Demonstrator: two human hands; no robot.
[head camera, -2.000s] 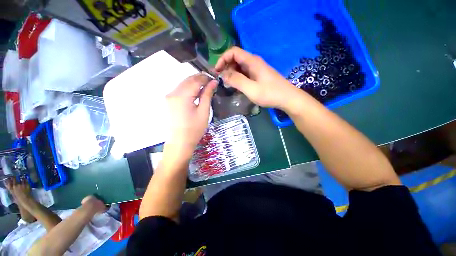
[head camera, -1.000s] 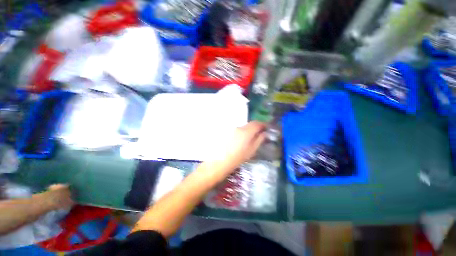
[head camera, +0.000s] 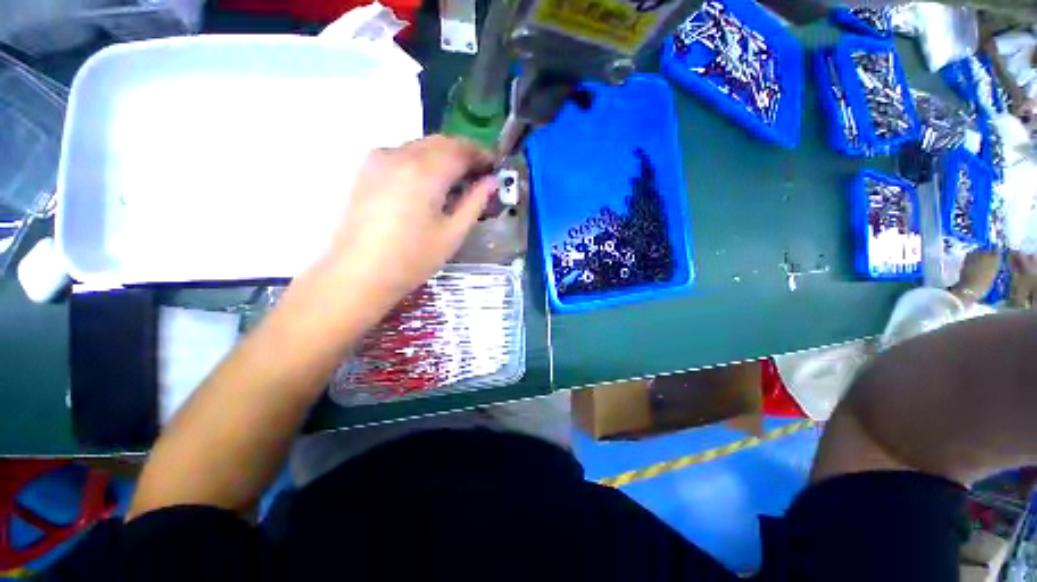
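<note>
My left hand (head camera: 404, 216) reaches to the silver fixture block (head camera: 508, 188) under the press ram, its fingertips close together at the block's left side. Whether they hold a pin cannot be seen. My right forearm runs out at the right edge and my right hand is out of the picture. The press head (head camera: 591, 34) is above the fixture. The clear box (head camera: 517, 341) holds thin silver pins, many with red ends. The large blue bin (head camera: 682, 250) right of the press holds small dark rings.
A large white tray (head camera: 227, 159), washed out by glare, lies left of the press. A black pad (head camera: 114, 364) and white sheet (head camera: 196, 358) lie below it. Blue bins of silver parts (head camera: 733, 63) stand at the back right. Another person's hand (head camera: 980, 273) is at the far right.
The view has swung to the right. Two seconds ago both my hands met at the fixture; now only my left is there, and my right arm is stretched out to the right.
</note>
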